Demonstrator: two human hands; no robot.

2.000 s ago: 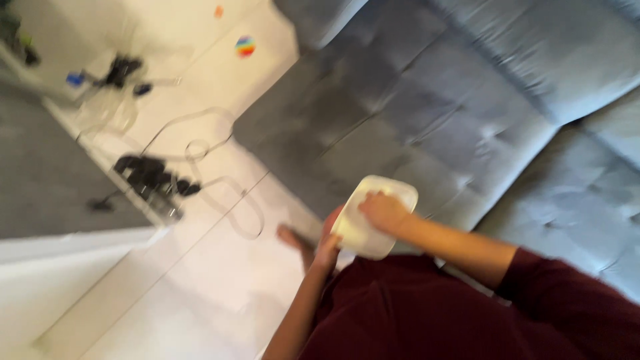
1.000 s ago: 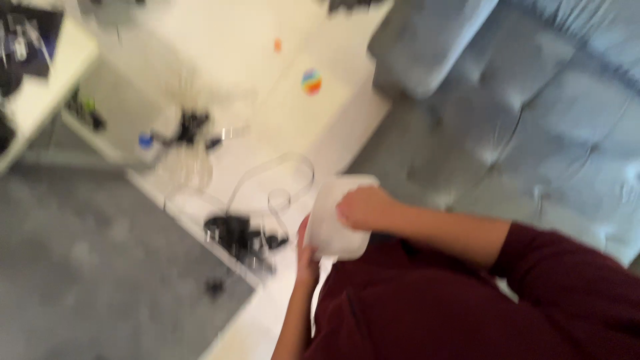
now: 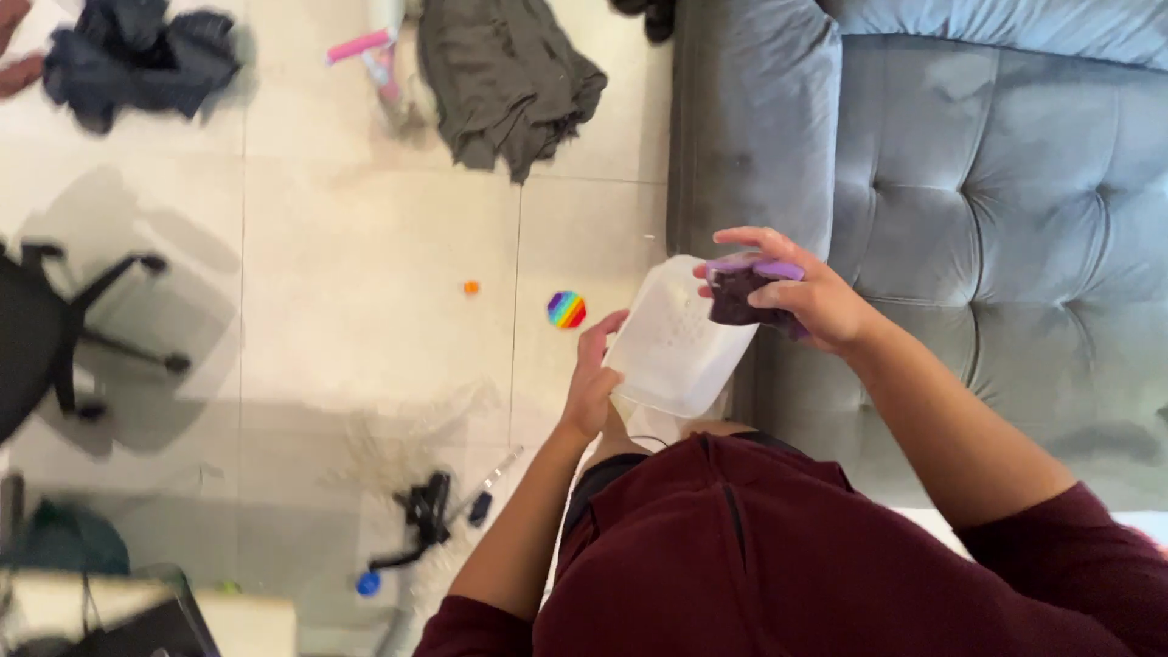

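Observation:
My left hand grips the left edge of a translucent white plastic container, which is tilted in front of my body. Small dark specks lie on the container's inner surface. Above its upper right side, my right hand holds a dark, purple-edged object, with the fingers spread around it. What this object is I cannot tell; part of it is hidden by my thumb and palm.
A grey tufted sofa stands at the right. On the tiled floor lie a rainbow octagonal toy, a small orange piece, dark grey cloth, dark blue cloth and black equipment. A wheeled chair base is at the left.
My right hand was inside the container; it is now raised above its edge with the dark and purple object visible in it. The view has shifted to show more floor.

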